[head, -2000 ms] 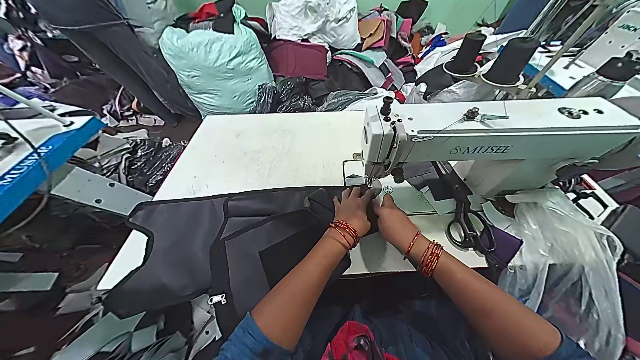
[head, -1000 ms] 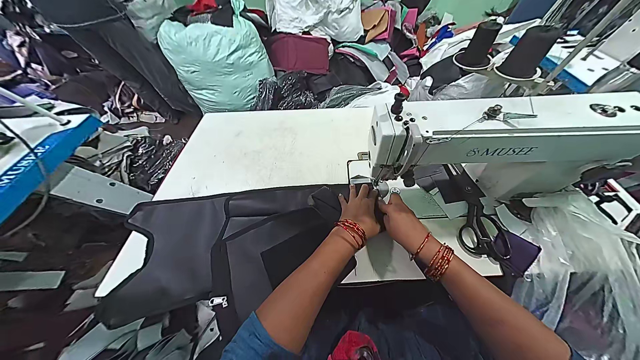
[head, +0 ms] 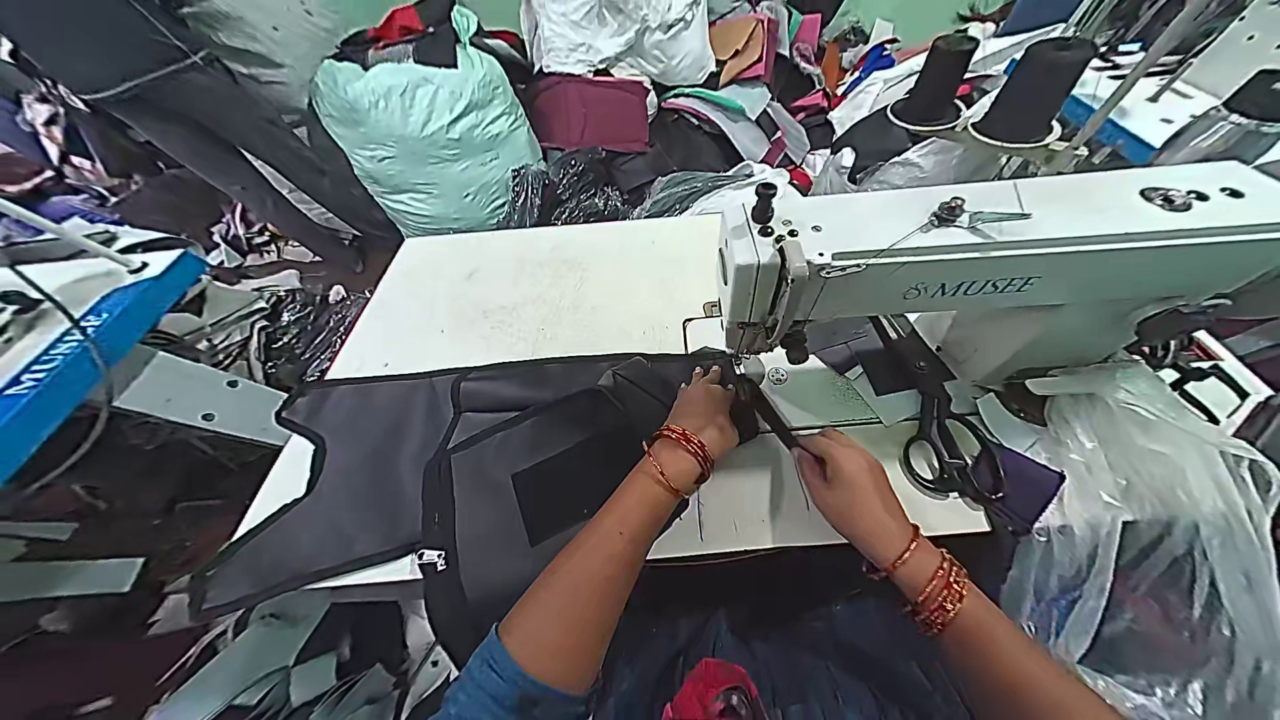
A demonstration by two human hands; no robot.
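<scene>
A dark grey fabric piece (head: 375, 470) with black bound edges and a zipper pull (head: 431, 559) lies over the white table, its upper right end under the needle area of a white sewing machine (head: 960, 250). My left hand (head: 705, 415) rests on the fabric just left of the presser foot, fingers spread and pressing it. Pinched between the thumb and fingers of my right hand (head: 845, 485) is a narrow black strip (head: 775, 412) that runs up to the presser foot. The stitching point itself is partly hidden by the fabric and machine head.
Black-handled scissors (head: 950, 450) lie right of my right hand, beside dark fabric scraps. Clear plastic (head: 1150, 500) hangs at the table's right. Black thread cones (head: 1035, 90) stand behind the machine. A person's legs (head: 250, 150) and a mint-coloured sack (head: 425, 140) are beyond the white table (head: 530, 290).
My right hand has moved away from the presser foot, toward the lower right, and the black strip now shows between them. My left hand stays on the fabric.
</scene>
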